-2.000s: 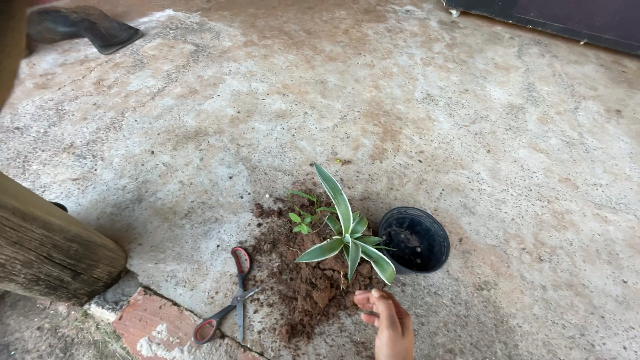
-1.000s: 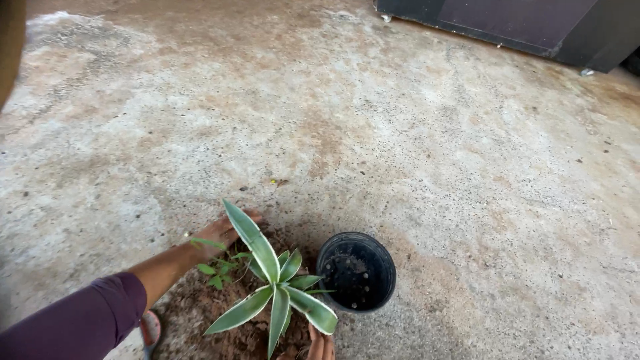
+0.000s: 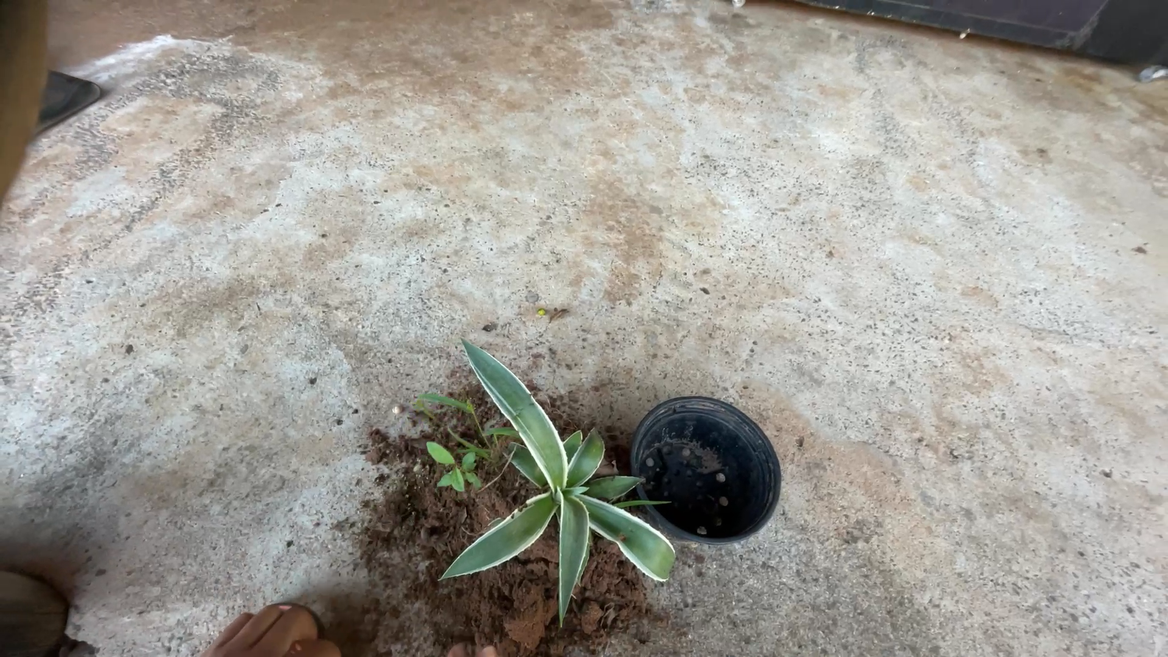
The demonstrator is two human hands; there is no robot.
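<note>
A variegated agave plant (image 3: 561, 493) with white-edged leaves rests on a heap of loose brown soil (image 3: 525, 593) on the concrete floor. Small green weeds (image 3: 456, 456) stand in the soil behind its left side. Right of the plant is a round black plastic pot (image 3: 707, 470) with holes in its base; a leaf tip reaches over its rim. At the bottom edge my left hand (image 3: 274, 632) is partly in view, left of the soil, its fingers bent; what it holds, if anything, is hidden. Of my right hand (image 3: 473, 651) only fingertips show, at the soil's near edge.
A wooden post end (image 3: 32, 610) is at the lower left. A dark shoe tip (image 3: 66, 99) shows at the upper left, beside a blurred brown edge. A dark cabinet-like object (image 3: 1031, 23) stands at the top right. Concrete floor surrounds the soil.
My left hand, beyond the soil's left side a second ago, has drawn back to the bottom edge. The right hand has moved away from the agave's lower right leaf.
</note>
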